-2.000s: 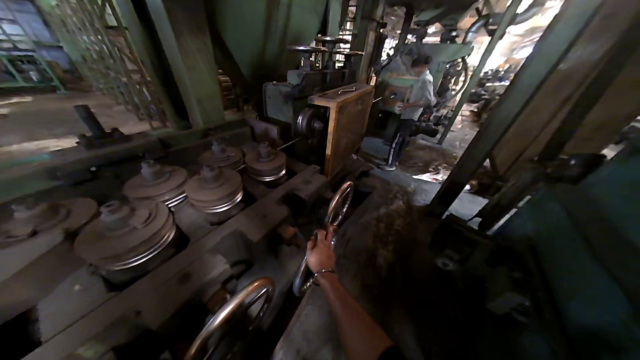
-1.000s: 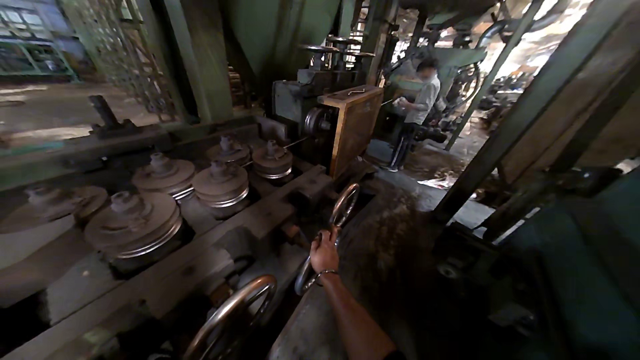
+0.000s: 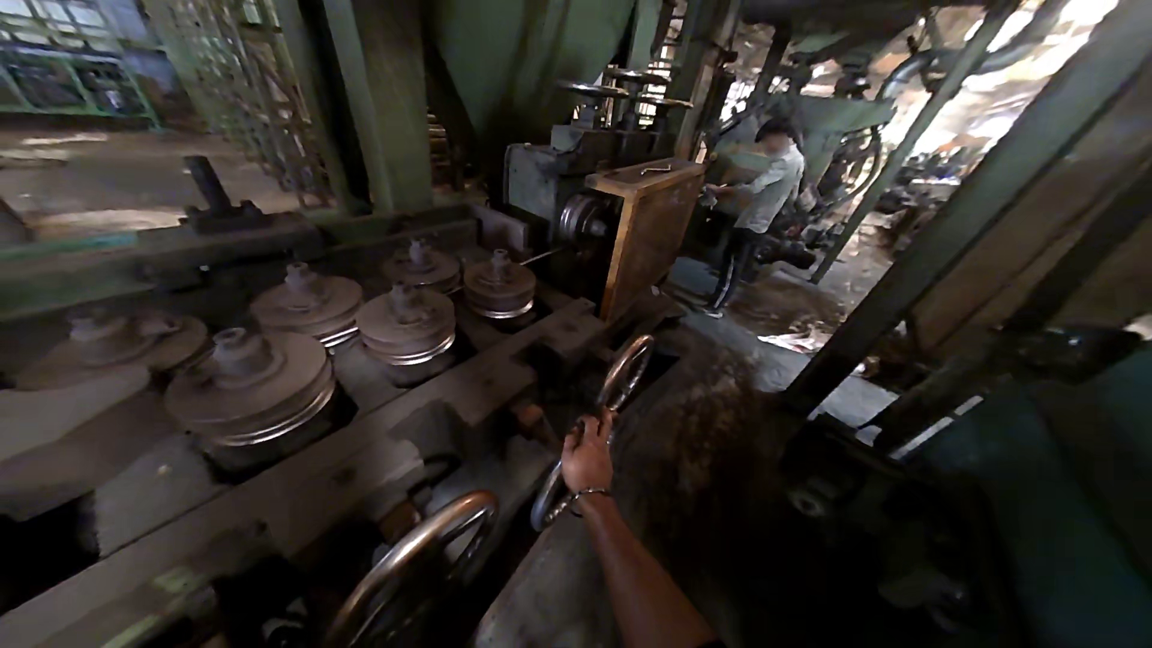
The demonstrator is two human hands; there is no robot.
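My right hand (image 3: 589,450), with a thin bracelet at the wrist, grips the metal handwheel (image 3: 627,373) near its middle. The wheel is tilted, its rim showing above and below the hand. A larger handwheel (image 3: 405,558) with a worn, shiny rim stands at the lower left of it, untouched. Beyond both wheels, several grooved steel rollers (image 3: 405,324) sit on upright shafts in the machine bed. My left hand is out of view.
A metal-framed guard panel (image 3: 657,225) stands ahead beside a roller (image 3: 583,216). Past it, a person (image 3: 769,193) in a light shirt stands at other machinery. A green post (image 3: 378,108) rises behind the bed; a slanted beam (image 3: 945,225) crosses the right side.
The person beyond the guard panel, bent forward two seconds ago, now stands more upright. My right hand stays on the same handwheel.
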